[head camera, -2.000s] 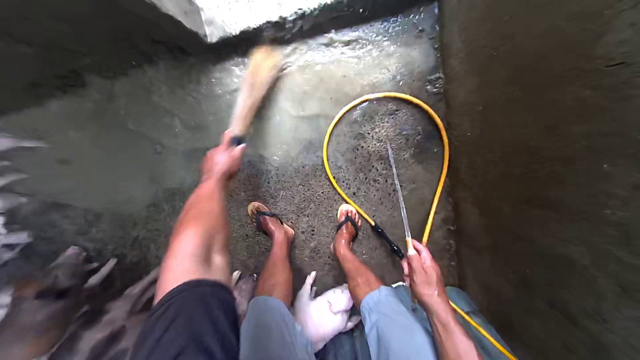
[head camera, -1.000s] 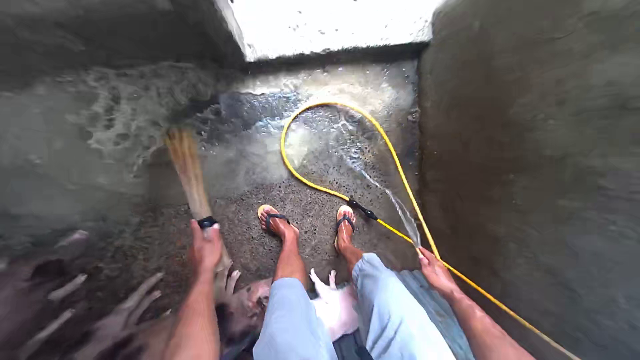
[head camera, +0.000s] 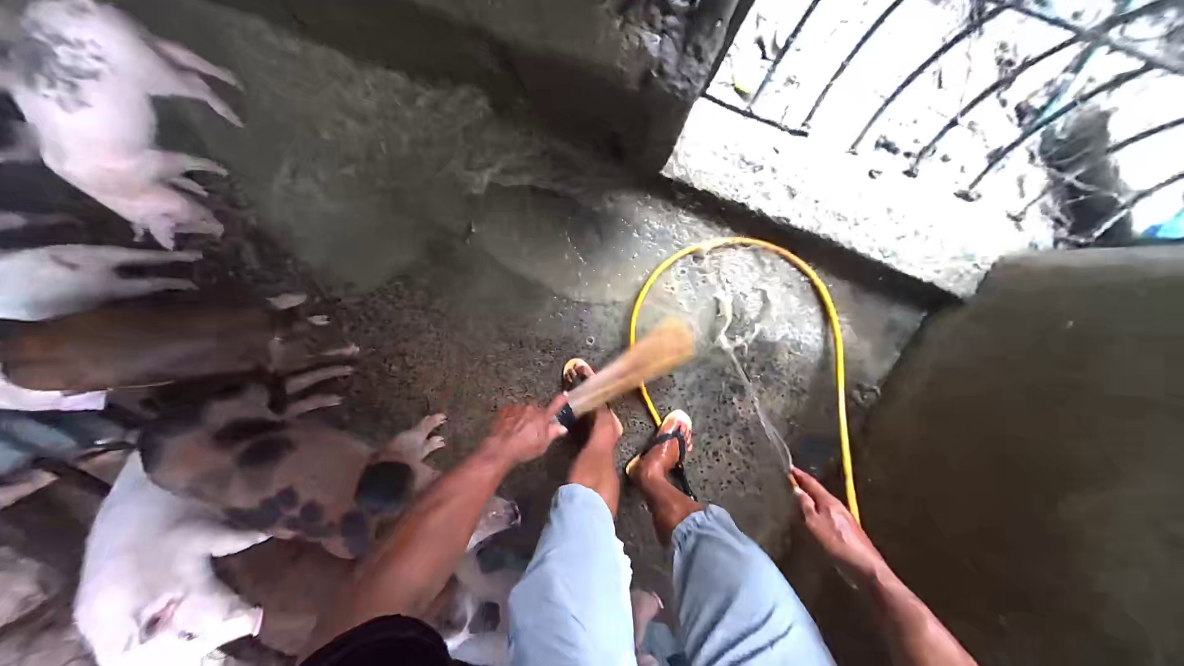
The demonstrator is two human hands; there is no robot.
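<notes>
My left hand [head camera: 525, 433] grips the dark-banded handle end of a straw hand broom [head camera: 638, 365], whose bristles point right and blur over the wet floor. In my right hand [head camera: 828, 518] is the end of a yellow hose [head camera: 840, 370]; a stream of water [head camera: 760, 407] runs from it onto the concrete. The hose curves in a loop on the floor in front of my feet. Both feet wear flip-flops [head camera: 680, 444], beside the near end of the loop.
Several pigs lie at the left, among them a spotted pig [head camera: 296, 453] and a white pig [head camera: 139, 564] close to my left arm. A concrete ledge [head camera: 814, 185] with metal bars [head camera: 953, 102] stands at the upper right. A concrete wall [head camera: 1036, 444] rises on the right.
The broom has swung from the left side of my feet to the right, over toward the hose loop. My right hand still holds the running hose. The view has turned and shows more pigs.
</notes>
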